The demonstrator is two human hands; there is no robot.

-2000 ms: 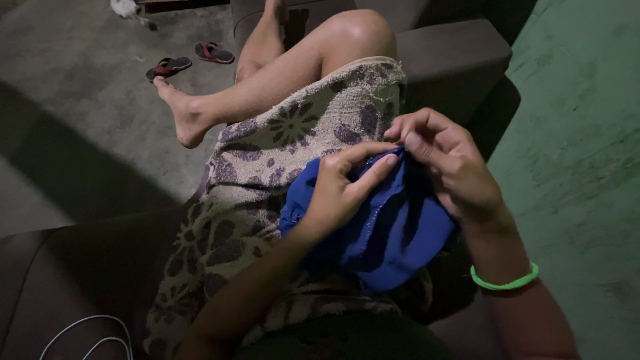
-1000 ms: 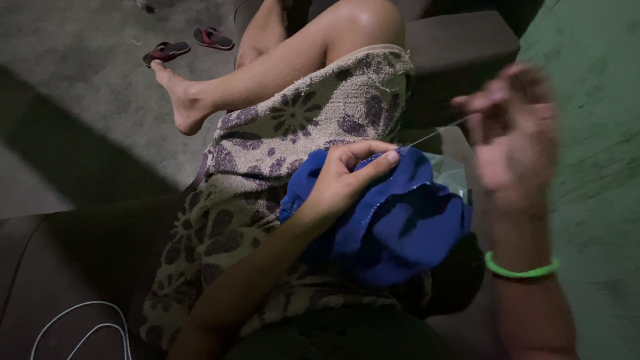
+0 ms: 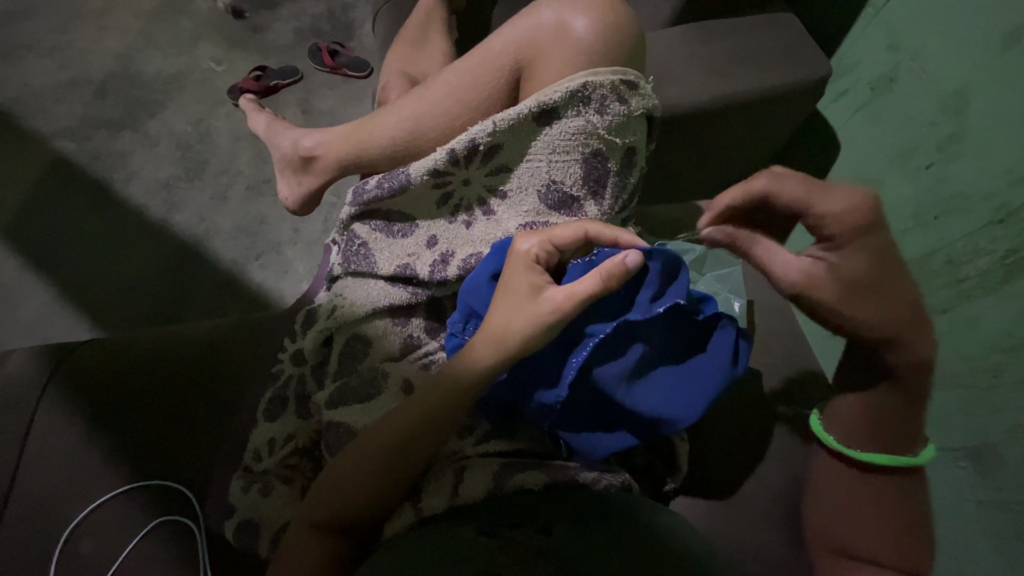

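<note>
Blue cloth [image 3: 648, 376] with pale stitching along a seam lies bunched over my lap. My left hand [image 3: 552, 280] pinches its upper edge between thumb and index finger. To the right of the cloth, my right hand [image 3: 808, 248] has thumb and fingertips closed on something thin, perhaps a needle; it is too small to tell. A green band circles the right wrist. Under the cloth, a floral towel [image 3: 472, 184] covers my lap. A piece of clear plastic [image 3: 716, 276] shows behind the cloth, below the right fingertips.
A dark sofa armrest [image 3: 736, 64] stands beyond my knee, and a green wall [image 3: 952, 160] runs along the right. Flip-flops [image 3: 340, 60] lie on the concrete floor near my bare foot [image 3: 300, 164]. A white cable [image 3: 132, 488] loops on the sofa at lower left.
My right hand went from beside the left fingers out to the right, with a thread stretched from the cloth, and is now lower and nearer the cloth. My left hand keeps its pinch.
</note>
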